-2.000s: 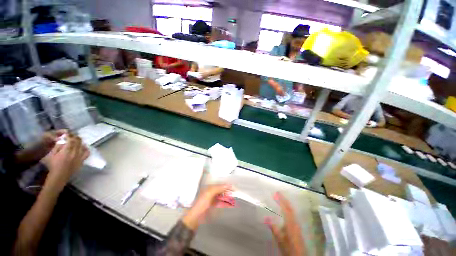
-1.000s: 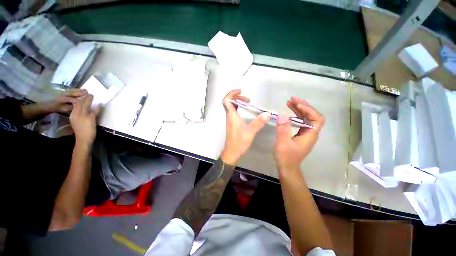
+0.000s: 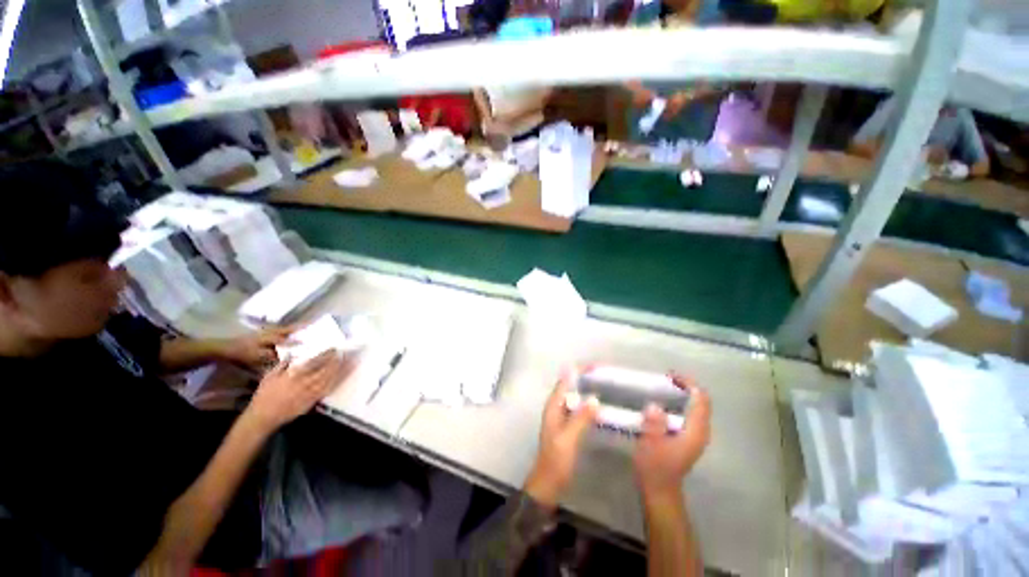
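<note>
A small white product box (image 3: pixel 632 397) is held between my two hands above the bench. Its near side shows a greyish hollow or shaded face between white edges; I cannot tell which. My left hand (image 3: pixel 561 434) grips its left end and my right hand (image 3: pixel 674 440) grips its right end. A flat white stack (image 3: pixel 457 352) lies on the bench left of my hands. A loose folded white piece (image 3: pixel 553 295) stands near the rear bench edge. Piled white boxes (image 3: pixel 942 440) fill the bench at the right.
A seated neighbour at left handles a white piece (image 3: pixel 319 338). A marker pen (image 3: pixel 387 374) lies on the bench (image 3: pixel 733 451). A white metal post (image 3: pixel 874 186) and shelf beam (image 3: pixel 564 70) cross beyond. Behind runs the green conveyor belt (image 3: pixel 688 271), with cardboard sheets and other people.
The flat, thin white piece in my hands now shows as an opened or turned box with depth. The view has tilted up, bringing the shelf and far workers back into the picture.
</note>
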